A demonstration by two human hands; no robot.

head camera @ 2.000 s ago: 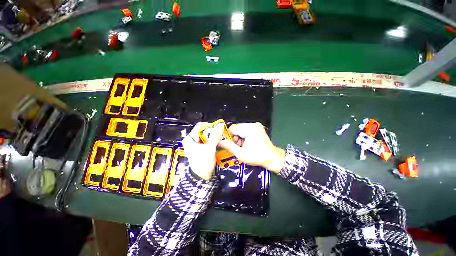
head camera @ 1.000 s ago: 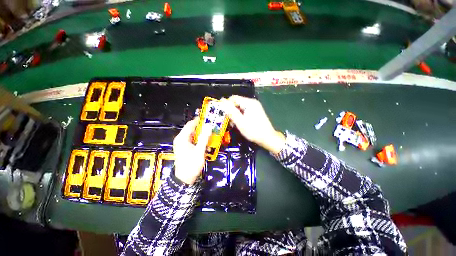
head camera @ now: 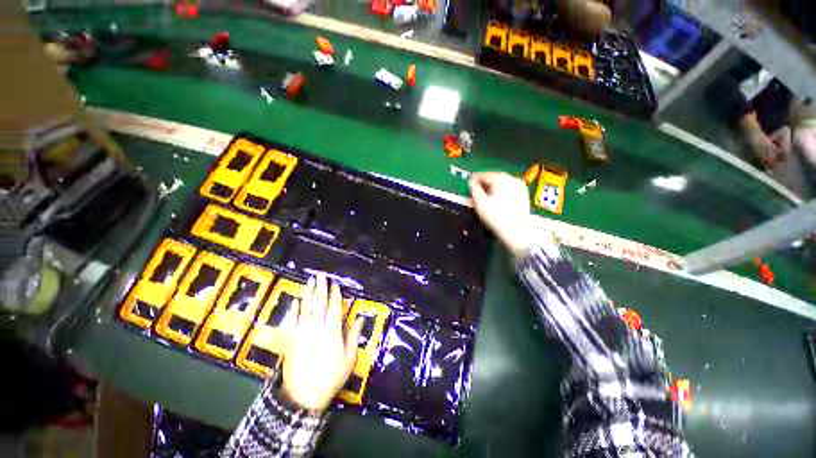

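Observation:
Yellow-orange housings [head camera: 234, 231] with dark windows lie in the black blister tray [head camera: 376, 210], in a row along its near side and a few at its far left. My left hand [head camera: 318, 344] lies flat over the near row, fingers extended, partly covering two housings. No held part shows in it. My right hand [head camera: 501, 210] is over the tray's far right edge beside the belt, fingers curled. Whether it holds anything is unclear. Just right of it, a housing with a white plate [head camera: 549, 190] lies on the green belt.
The green belt [head camera: 358, 112] carries scattered red and white pieces and another yellow-orange housing [head camera: 591, 139]. Across it is another tray of housings [head camera: 537, 54]. A grey metal bar [head camera: 752, 237] is at right. Loose red parts [head camera: 682, 392] lie partly behind my right sleeve. Another person's hands [head camera: 765, 143] show upper right.
The housing that was between my hands is no longer there. My left hand has lowered onto the tray row. My right hand has moved out to the belt edge, where a filled housing now lies. The view has turned.

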